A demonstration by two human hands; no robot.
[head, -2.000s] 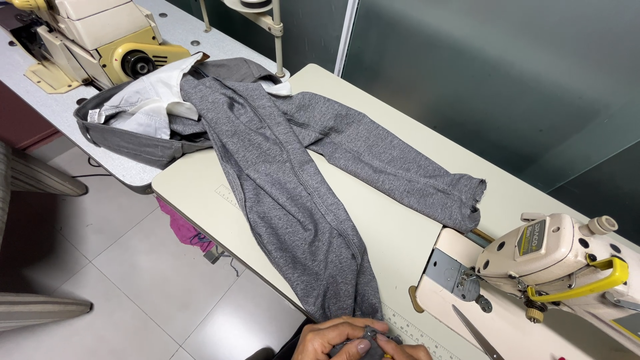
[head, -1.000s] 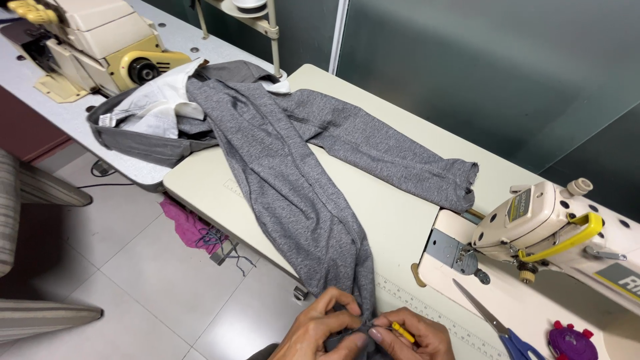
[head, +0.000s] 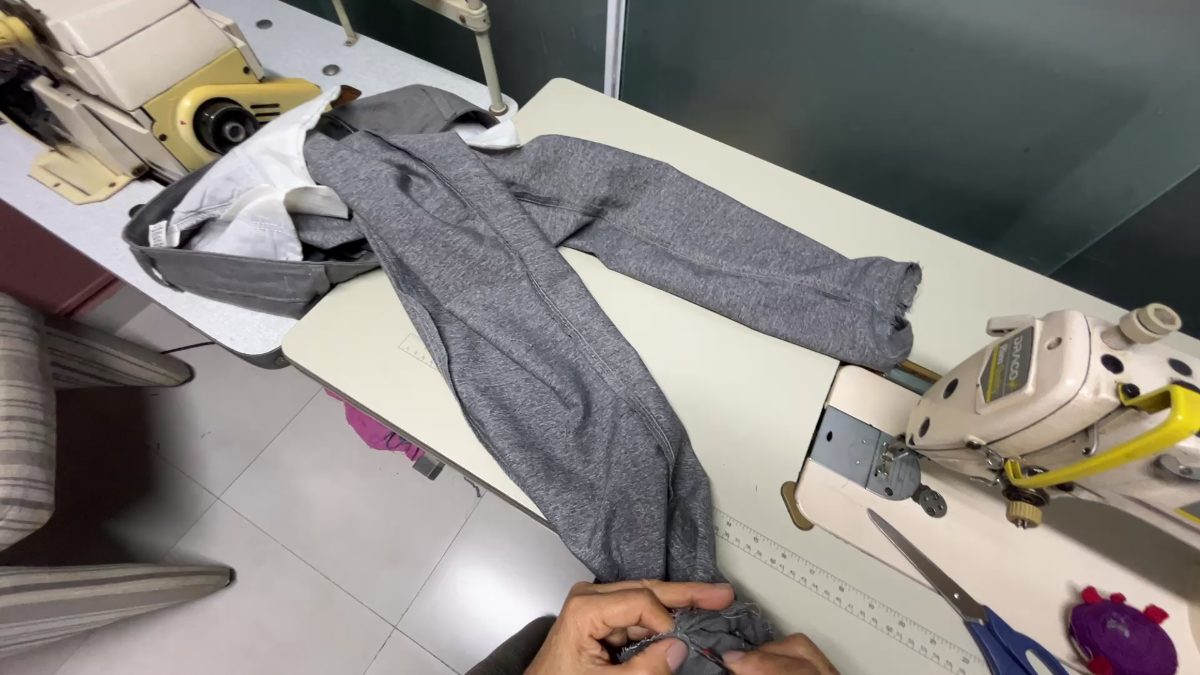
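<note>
Grey trousers (head: 562,328) lie turned inside out across the table, white pocket cloth (head: 272,187) showing near the waistband. At the bottom edge of the view, my left hand (head: 628,628) pinches the frayed hem of the nearer trouser leg between thumb and fingers. My right hand (head: 778,656), partly cut off by the frame, is closed beside it at the same hem. A small reddish tip shows at its fingertips; the rest of the tool is hidden. The farther leg's frayed end (head: 905,309) lies near the sewing machine (head: 1041,403).
Scissors with blue handles (head: 975,609) and a purple pincushion (head: 1120,633) lie on the machine bed at right. A printed ruler scale (head: 825,586) runs along the table (head: 750,422). Another sewing machine (head: 169,84) stands upper left. A striped chair (head: 28,422) is at left, magenta cloth (head: 375,431) below the table.
The yellow tool seen in my right hand one second ago is now mostly out of sight. Both hands remain at the hem, the left with its fingers drawn over the cloth.
</note>
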